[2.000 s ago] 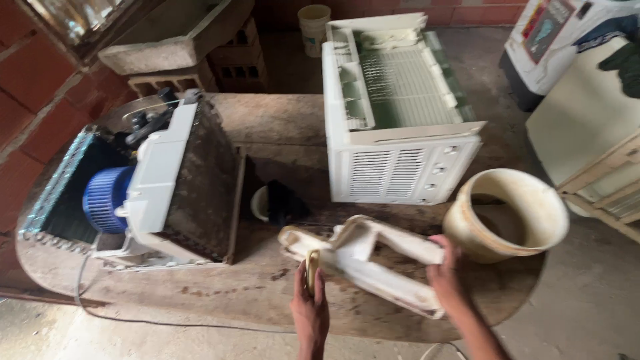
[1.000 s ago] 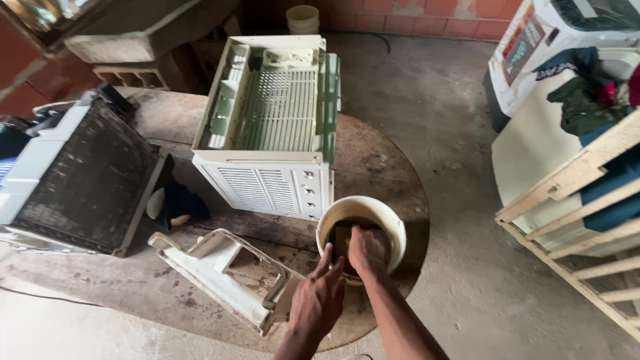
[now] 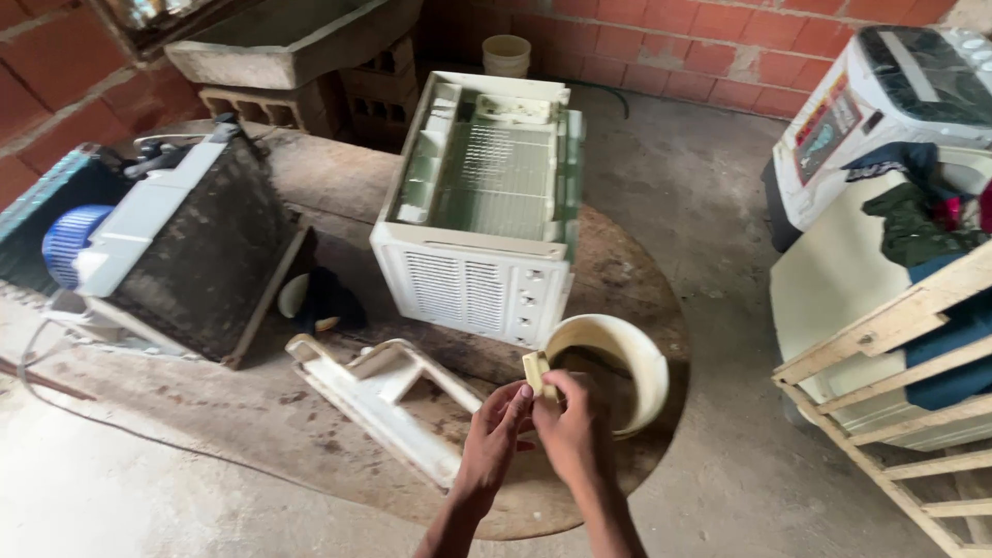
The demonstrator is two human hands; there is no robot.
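A small cream-coloured plastic piece [image 3: 536, 372] is pinched between my left hand [image 3: 496, 430] and my right hand [image 3: 572, 422], at the near rim of a white plastic bucket [image 3: 651, 380]. Dark liquid seems to lie inside the bucket. Left of my hands, a dirty white plastic frame [image 3: 372, 403] lies flat on the wooden table. Behind the bucket stands the white housing of a window air conditioner [image 3: 473, 283], its grille and knobs facing me and its top uncovered.
The air conditioner's inner unit [image 3: 209, 225], with a blue blower wheel [image 3: 74, 244], sits on the oval wooden table [image 3: 232, 418] at left, near a dark cloth [image 3: 333, 298]. A cable trails along the near edge. A wooden railing [image 3: 876, 333] and washing machine [image 3: 845, 116] stand right.
Two seconds ago my right hand was on the white frame, which now lies on the table. One second ago my hands were at and in the bucket; now they hold the small piece above its near rim.
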